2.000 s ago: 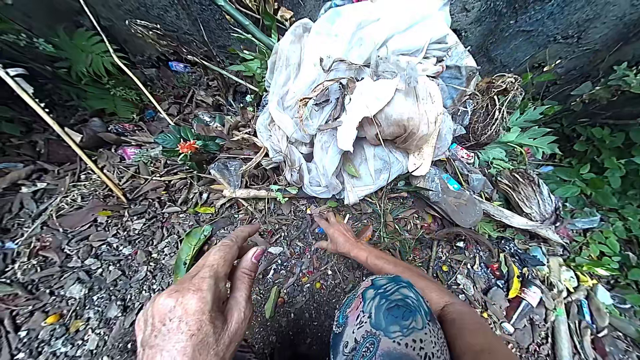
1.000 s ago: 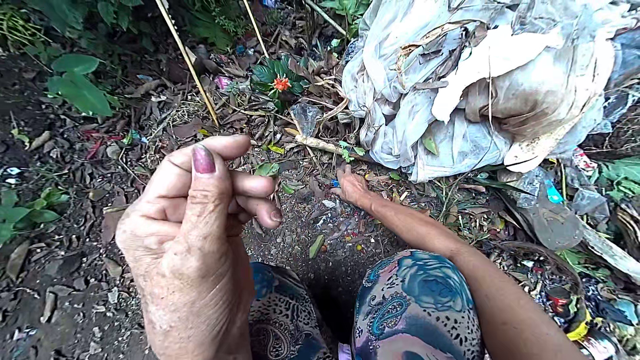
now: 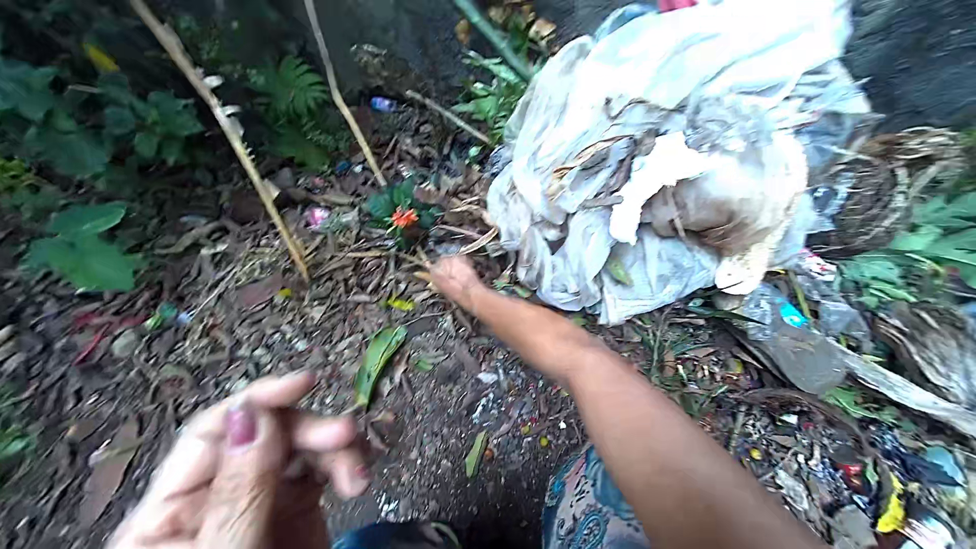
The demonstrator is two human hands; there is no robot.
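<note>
My left hand [image 3: 252, 465] is raised at the lower left, blurred, its fingers curled loosely with the thumb toward them; whether anything small is between them cannot be told. My right hand [image 3: 455, 276] reaches forward to the ground litter, at the left edge of a big heap of dirty white plastic sheeting [image 3: 648, 191]. Its fingers are at a thin twig [image 3: 374, 254], and blur hides whether they close on it. An orange-red flower [image 3: 404, 217] stands just beyond that hand. A long green leaf [image 3: 379, 364] lies on the soil between my two hands.
Two upright sticks [image 3: 236, 145] rise at the upper left beside leafy plants [image 3: 84, 244]. A dark wall [image 3: 923, 61] stands behind. To the right are a flattened clear plastic bottle [image 3: 801, 358], a dry palm-like stalk [image 3: 907, 389] and mixed scraps [image 3: 846, 473]. My patterned-cloth knee [image 3: 591, 503] is below.
My right hand has moved forward and left, from bare soil to the litter near the orange-red flower. My left hand, spread two seconds ago, now has curled fingers.
</note>
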